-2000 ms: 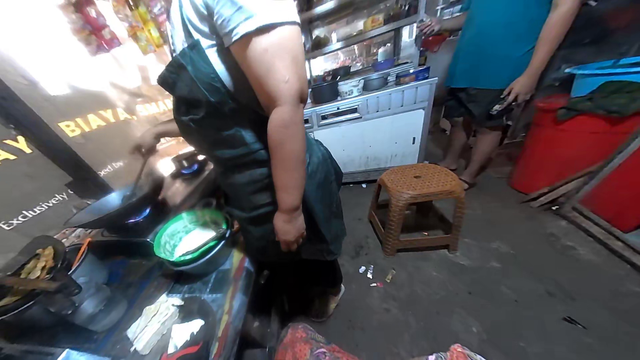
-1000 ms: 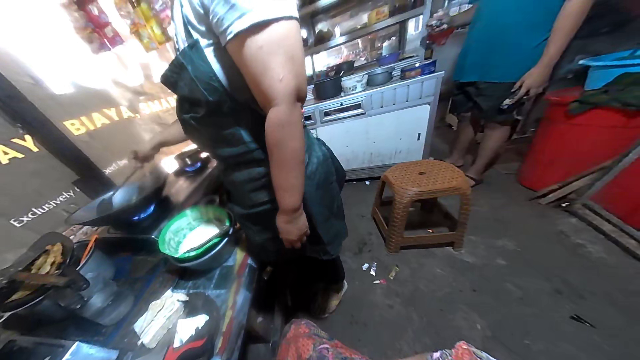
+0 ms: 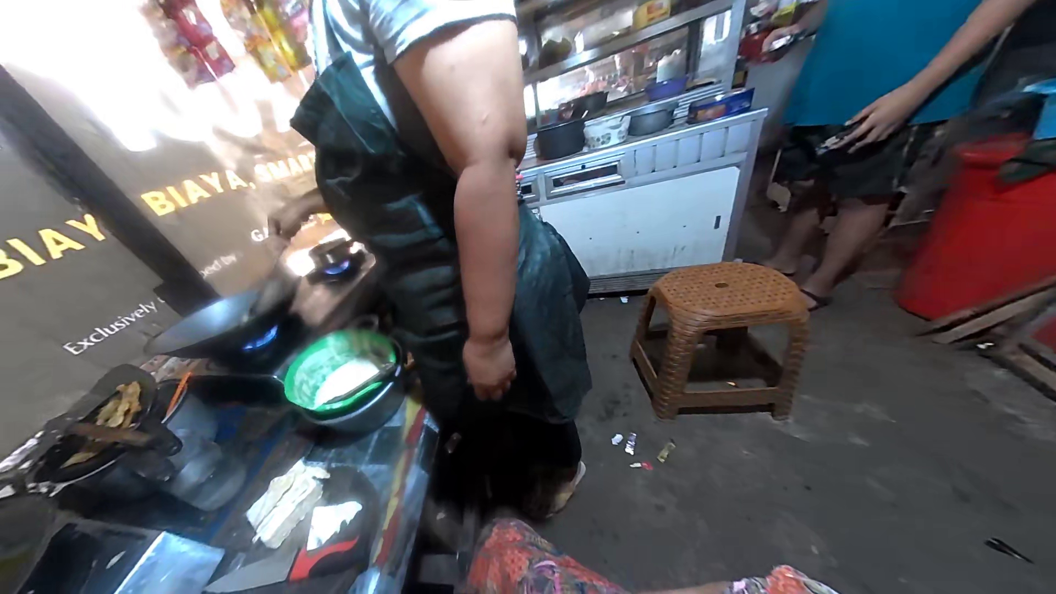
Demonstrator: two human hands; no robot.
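Neither of my hands shows in the head view; patterned fabric (image 3: 536, 561) lies at the bottom edge. On the counter at the lower left are a knife with a red and black handle (image 3: 326, 559), pale flat pieces (image 3: 285, 502) on a dark round board, and a green bowl (image 3: 307, 375) with white contents, set in a dark pot. Behind them a wok (image 3: 206, 326) sits over a blue flame. A co-worker in a dark apron (image 3: 412, 272) stands beside the counter, one hand by the wok, the other arm hanging down.
A brown woven-pattern plastic stool (image 3: 722, 293) stands on the floor, with small litter scraps (image 3: 631, 444) nearby. Behind is a white cabinet (image 3: 652, 219) with pots and a glass case. Another person in a teal shirt (image 3: 891, 62) stands by a red bin (image 3: 957, 231).
The co-worker's hand near the wok has moved a little, while the other arm still hangs down. The standing person's raised hand at the upper right shows again after being largely out of view.
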